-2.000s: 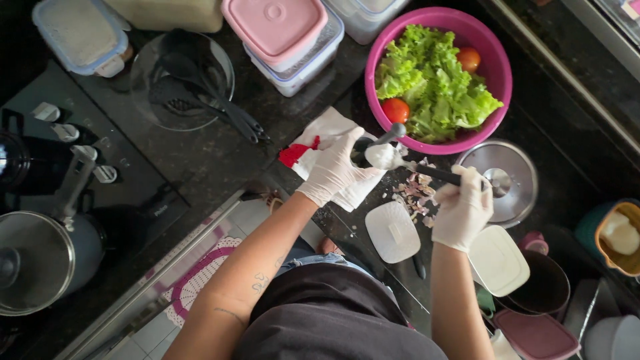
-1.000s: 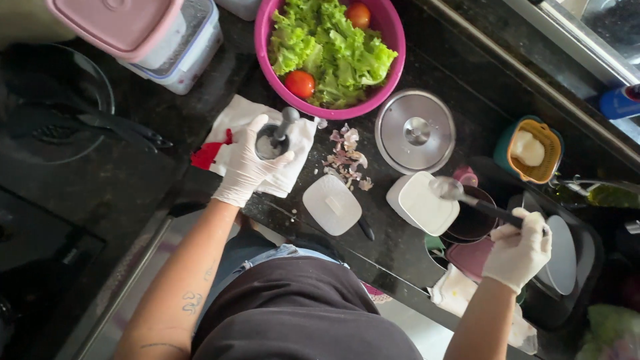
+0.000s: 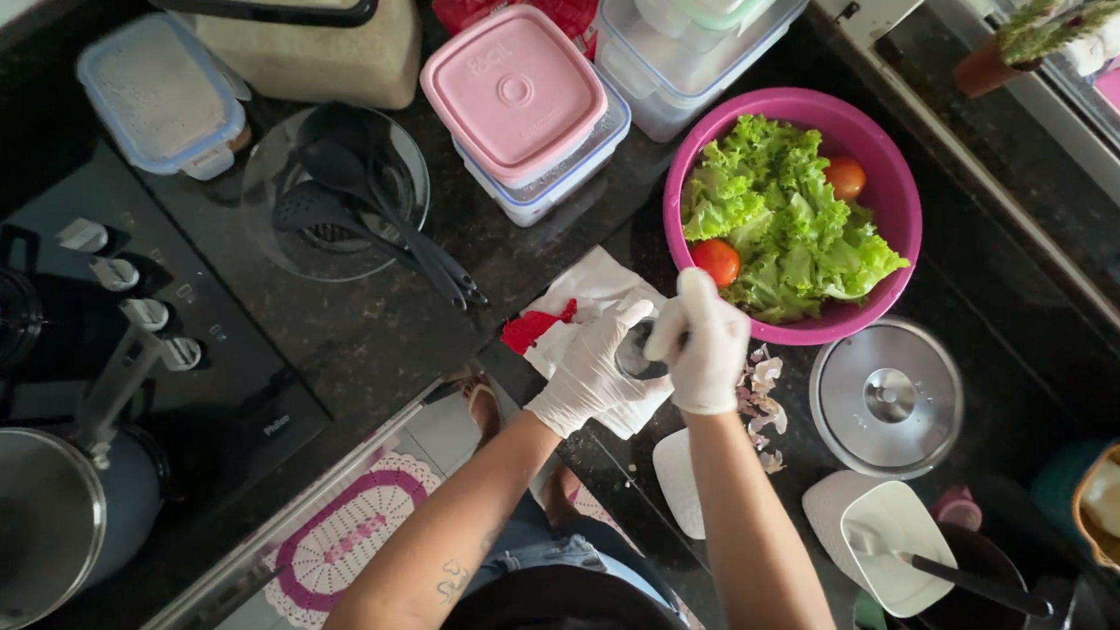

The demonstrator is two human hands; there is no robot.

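My left hand [image 3: 595, 367], in a white glove, is wrapped round a small dark mortar [image 3: 637, 352] that stands on a folded white cloth [image 3: 604, 276] with a red edge. Over the mortar, my gloved right hand [image 3: 703, 337] is closed, blurred, on a dark handle, apparently the pestle; its lower end is hidden. To the right, garlic peels [image 3: 763, 402] lie on the counter. A spoon with a black handle [image 3: 971, 584] rests in a white square container [image 3: 901, 542]. A white lid [image 3: 678, 481] lies partly behind my right forearm.
A magenta bowl [image 3: 910, 210] of lettuce and tomatoes stands behind my right hand, near a metal pot lid [image 3: 888, 437]. Stacked plastic containers [image 3: 516, 96] and a glass lid with black utensils [image 3: 337, 219] stand farther back. At left are a cooktop [image 3: 236, 350] and a saucepan [image 3: 52, 525].
My right hand has left the spoon, which now rests in the white container, and has moved left to the mortar. My left hand stays on the mortar. The view has shifted.
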